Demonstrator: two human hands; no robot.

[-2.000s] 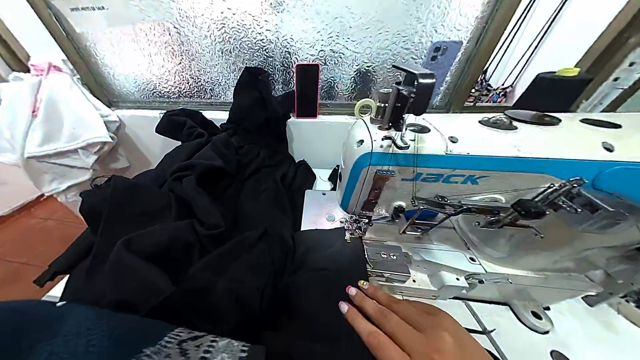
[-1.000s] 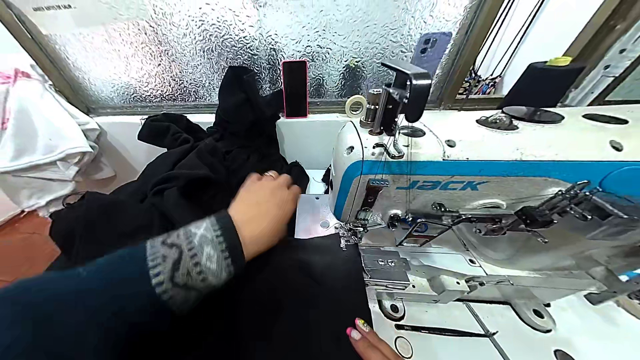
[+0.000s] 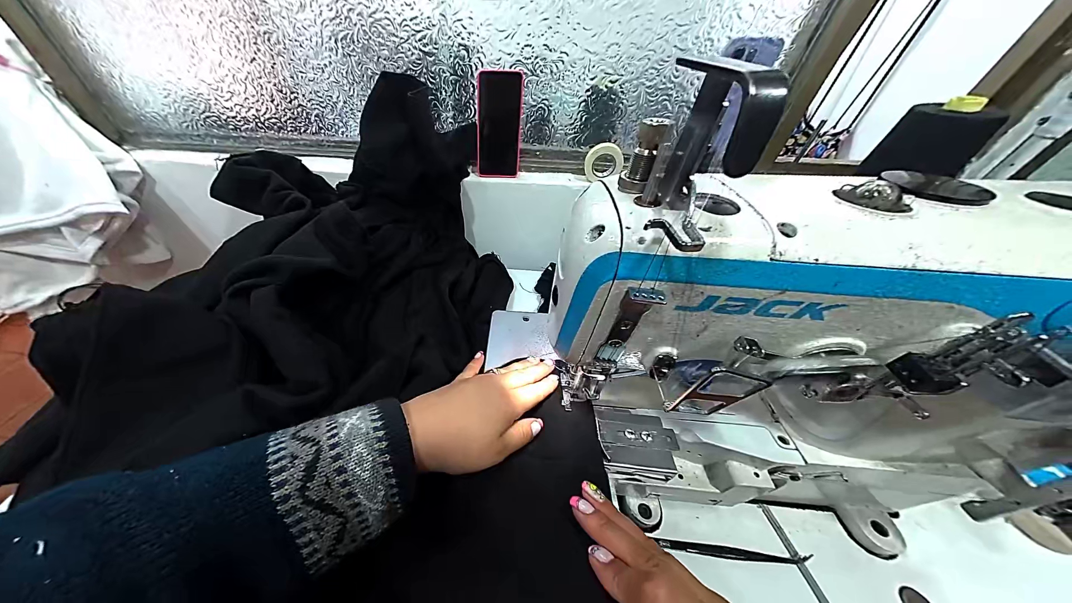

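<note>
Black fabric (image 3: 519, 519) lies flat at the left of a Jack industrial sewing machine (image 3: 754, 310), its right edge along the machine's needle plate area. My left hand (image 3: 481, 414) rests palm down on this fabric, fingertips close beside the presser foot (image 3: 582, 381). Lower down, my right hand (image 3: 624, 544) touches the fabric's right edge with its fingertips; part of that hand is cut off by the frame. Behind my left arm, more black fabric is bunched in a heap (image 3: 335, 276).
A phone in a pink case (image 3: 500, 124) leans against the textured window, with a tape roll (image 3: 604, 162) near it. White fabric (image 3: 59, 184) hangs at the far left. Black tweezers (image 3: 729, 550) lie on the white table below the machine.
My left hand has moved from the heap's edge to the flat fabric beside the presser foot. Two seconds ago it was out of view. My right hand stays near the fabric's right edge.
</note>
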